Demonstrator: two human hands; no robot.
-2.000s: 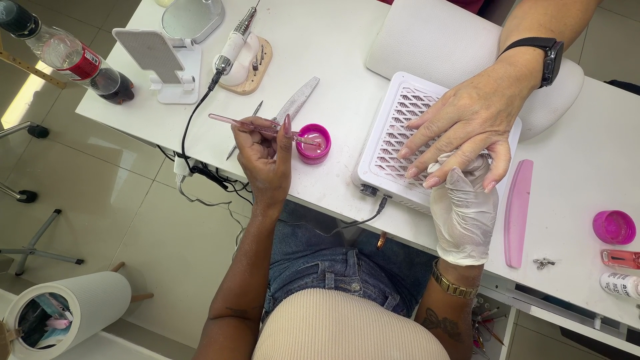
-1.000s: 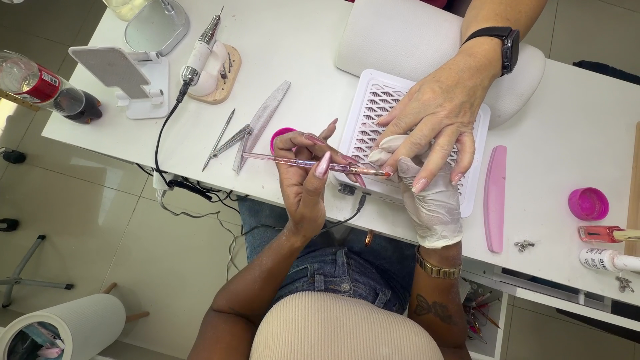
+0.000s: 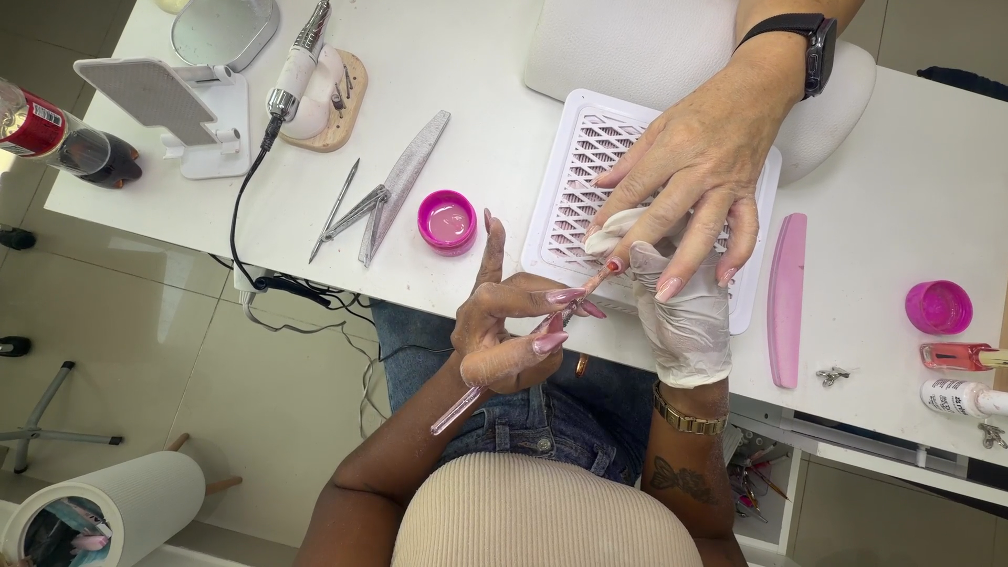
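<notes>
My left hand (image 3: 508, 335), bare with long pink nails, holds a slim clear-handled nail brush (image 3: 457, 410). Its bristle end touches or nearly touches a fingertip with a reddish nail on another person's hand (image 3: 693, 169). My right hand (image 3: 683, 323), in a white glove, grips that finger from below and beside it. The other person's hand lies palm down over a white nail dust collector (image 3: 543, 244) with a lattice grille. Left of the collector stands an open magenta jar (image 3: 447, 224) of pink gel. My gloved palm is partly hidden.
On the white table (image 3: 882, 197) are a silvery nail file (image 3: 405, 185), metal tweezers (image 3: 358, 213), a nail drill (image 3: 295, 75), a phone stand (image 3: 153, 94), a cola bottle (image 3: 71, 142), a white hand cushion (image 3: 630, 47), a pink file (image 3: 787, 299), a magenta lid (image 3: 939, 307) and polish bottles (image 3: 953, 356).
My left hand was by the magenta jar with the brush in it, then moved right to the other person's finger. My gloved hand stays at the other person's fingers.
</notes>
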